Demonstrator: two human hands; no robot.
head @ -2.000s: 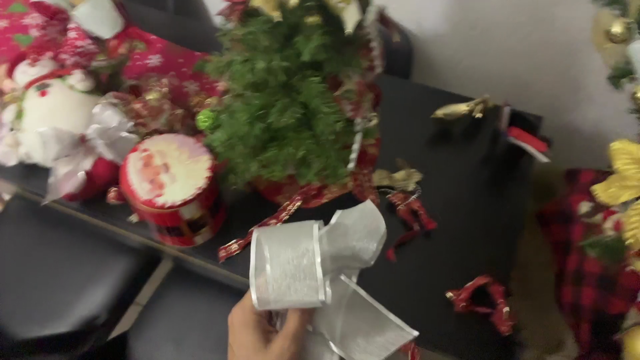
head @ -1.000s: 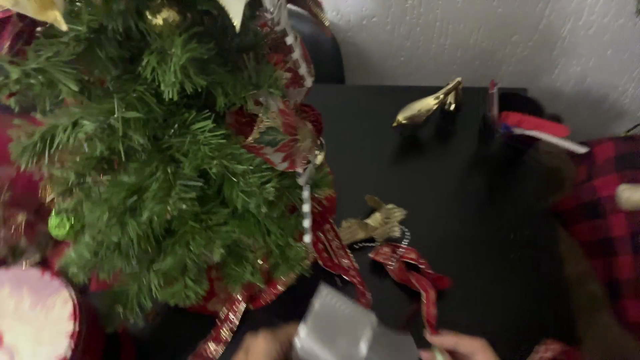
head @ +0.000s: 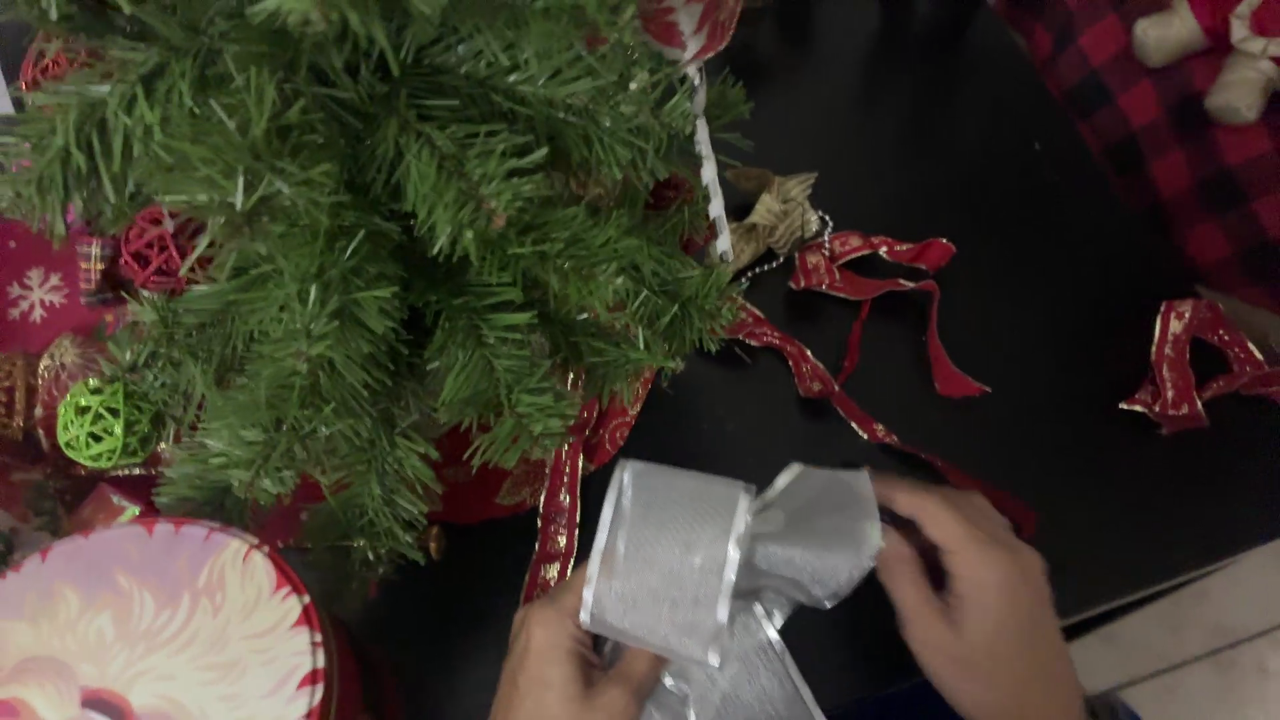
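Note:
A silver wired-ribbon bow with shiny edges is held between both hands, low in the middle of the head view. My left hand grips its left loop from below, thumb in front. The right loop is pinched at its outer edge by the fingers of my right hand. Just above the bow stands a green artificial Christmas tree. A red ribbon with gold edging hangs from the tree down to my left hand, and another red ribbon trails behind my right hand.
A round tin with a pictured lid stands at lower left, near a green wicker-style ball. On the black table lie a small red ribbon bow, a gold bow and another red bow. Red-and-black plaid cloth is at upper right.
Two seconds ago only one hand showed, holding the silver bow; now my right hand is on its right loop as well. The view has moved closer to the tree and table.

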